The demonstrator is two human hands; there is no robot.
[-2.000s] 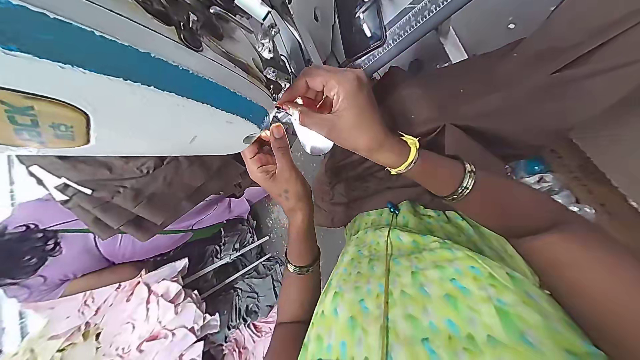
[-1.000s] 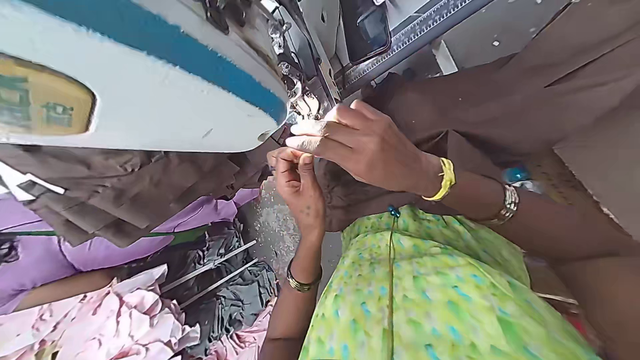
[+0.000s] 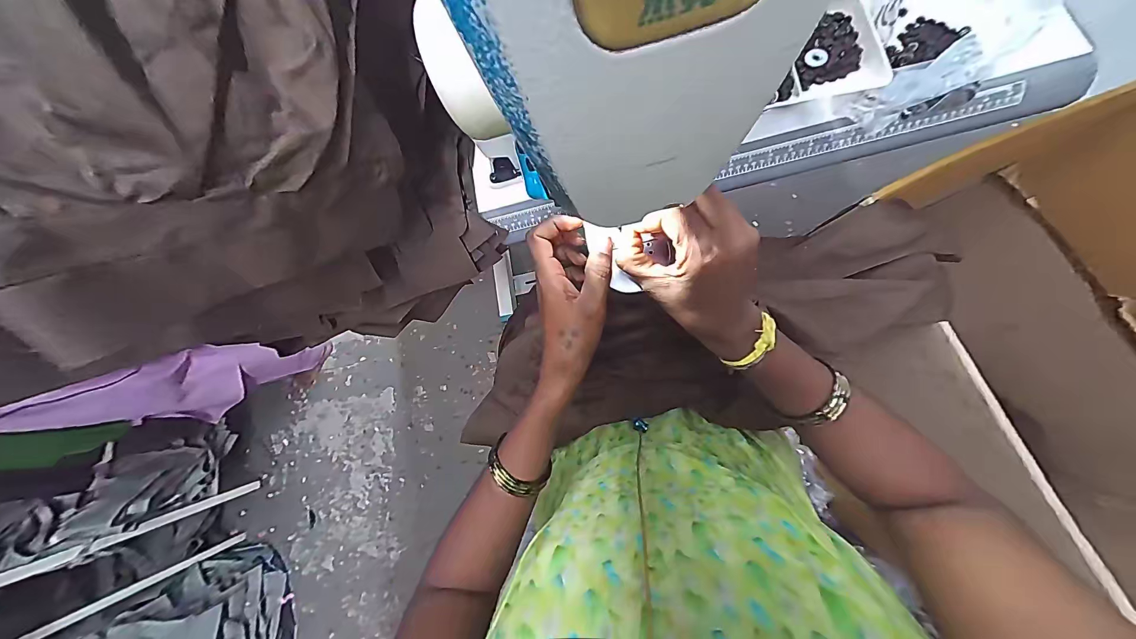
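Observation:
Both hands meet just below the head of a white and blue sewing machine [image 3: 639,115]. My left hand [image 3: 572,293] pinches the left side of a small white piece [image 3: 624,280] between thumb and forefinger; its material cannot be told. Against the right side of this piece, my right hand [image 3: 701,266] has its fingertips bent together, pinching there. Part of the machine's needle area is hidden behind the head and the fingers. Brown fabric [image 3: 621,355] lies below the hands and over the lap, and more of it spreads to the right.
A large pile of brown fabric [image 3: 177,213] fills the upper left. White trays [image 3: 852,53] with dark buttons stand at the upper right, behind a ruler strip [image 3: 852,133]. Cardboard [image 3: 1056,266] stands at the right. Dark garments and pale rods [image 3: 142,524] are at the lower left.
The view has turned a lot, bringing the button trays and cardboard into sight. Both hands stay close together by the machine head. The white piece shows between the fingers, as it did two seconds ago.

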